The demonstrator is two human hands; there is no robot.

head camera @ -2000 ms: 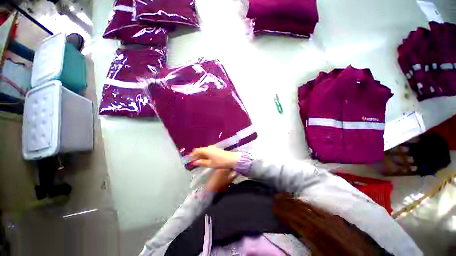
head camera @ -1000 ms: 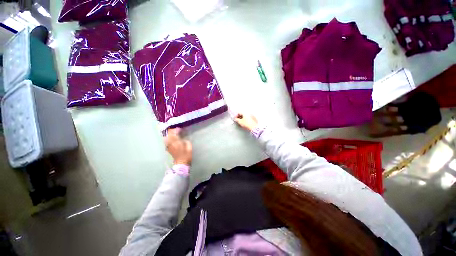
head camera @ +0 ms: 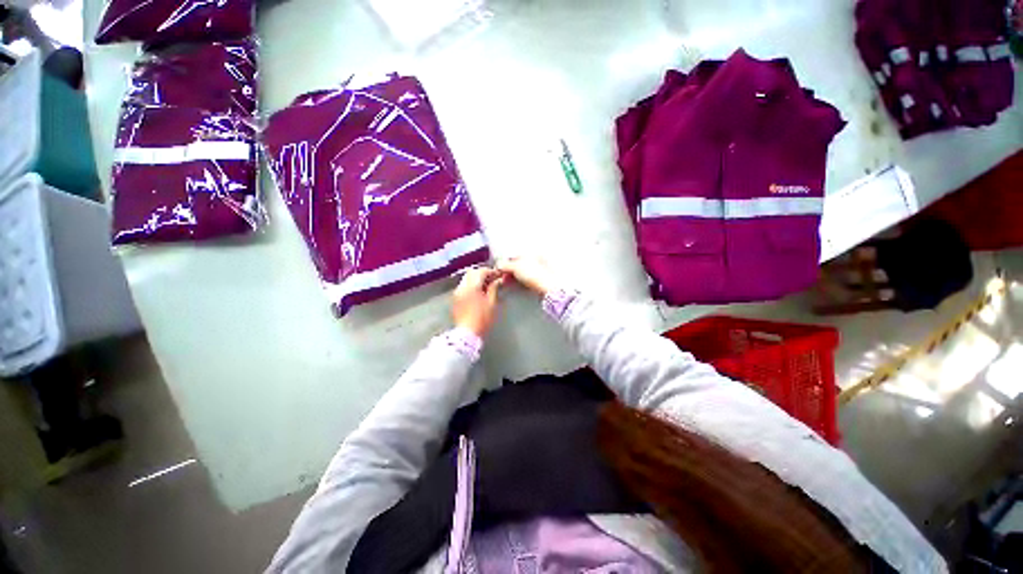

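Note:
A folded maroon garment with a pale band lies in a shiny clear polybag point(head camera: 381, 185) on the pale table, left of centre. My left hand point(head camera: 477, 301) and my right hand point(head camera: 525, 277) meet at the bag's lower right corner. Their fingertips are pinched close together there, on the bag's edge; the clear film between them is hard to make out. A stack of unbagged maroon jackets point(head camera: 729, 252) with a pale band lies to the right. A small green tool point(head camera: 570, 168) lies between the bag and the stack.
Bagged garments point(head camera: 185, 191) lie at the table's far left. Clear bags point(head camera: 432, 14) lie at the top, more maroon garments point(head camera: 937, 79) at upper right, with a white paper point(head camera: 869, 207) near the edge. A red crate point(head camera: 774, 357) stands beside the table; lidded bins point(head camera: 79, 280) stand left.
The garment bag has shifted from under my hands to flat beyond them. My left hand has moved right from the bag's lower left corner and joined my right hand. The view has shifted.

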